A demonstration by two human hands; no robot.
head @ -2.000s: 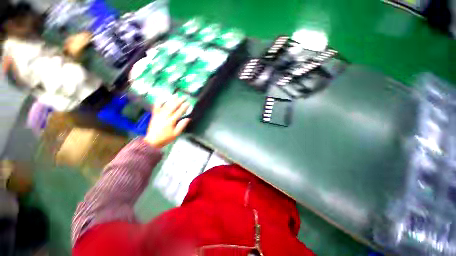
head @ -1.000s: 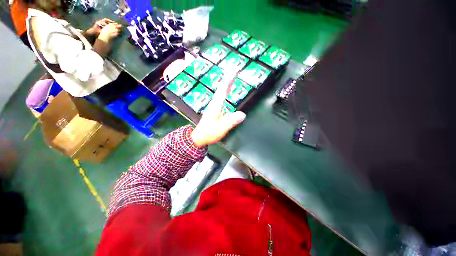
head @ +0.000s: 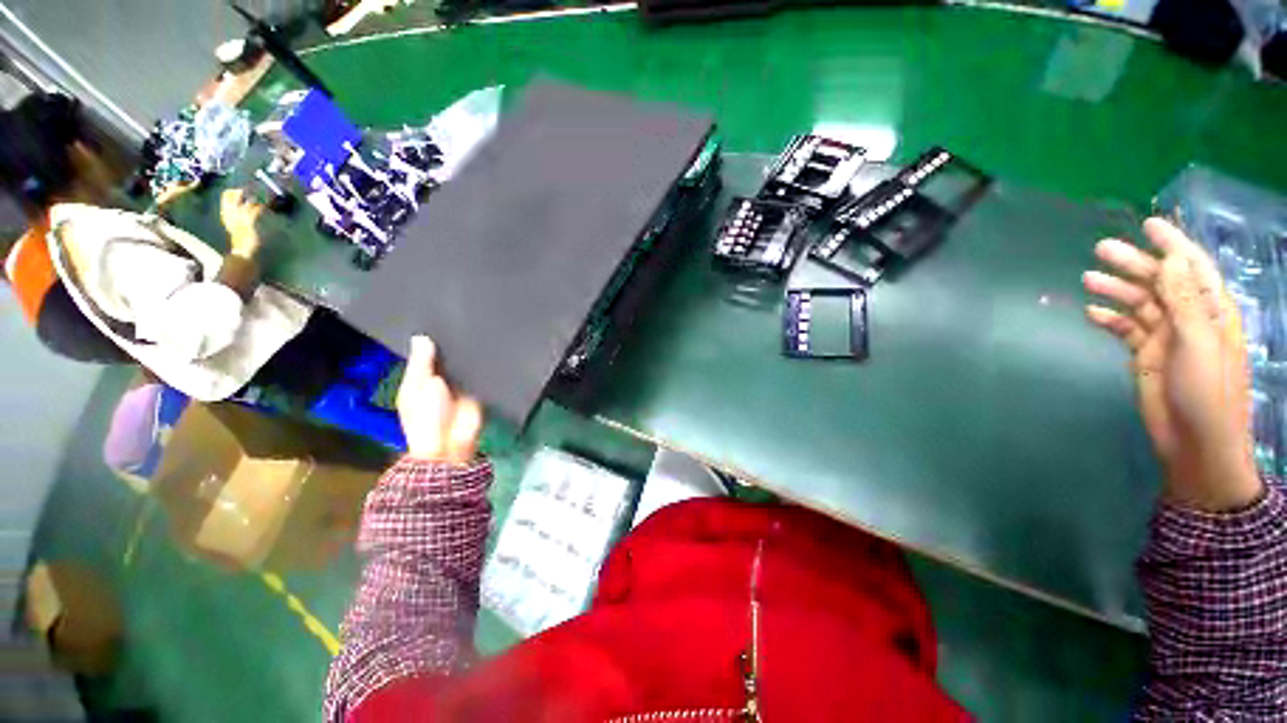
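A large flat black foam sheet [head: 536,212] lies tilted over the stack at the left of the bench. Green board edges [head: 642,261] show along its right side; the rest of the boards are hidden under it. My left hand [head: 440,407] is at the sheet's near left corner, thumb up, fingers partly hidden, holding its edge. My right hand [head: 1171,332] is raised over the right of the bench, fingers apart, empty. Several black plastic frames [head: 903,212] lie piled mid-bench. One single black frame [head: 826,324] lies nearer to me.
Clear blister trays [head: 1225,212] stand at the bench's right end. At the left are a heap of black and white parts [head: 370,191], a clear bag [head: 466,124] and a seated person [head: 155,297]. A cardboard box [head: 247,480] and a pale pocketed tray [head: 558,537] are below the bench.
The black sheet now covers the rows of green boards that showed before. My left hand has moved left to its corner. My right hand has come into view, and the dark shape at right is gone.
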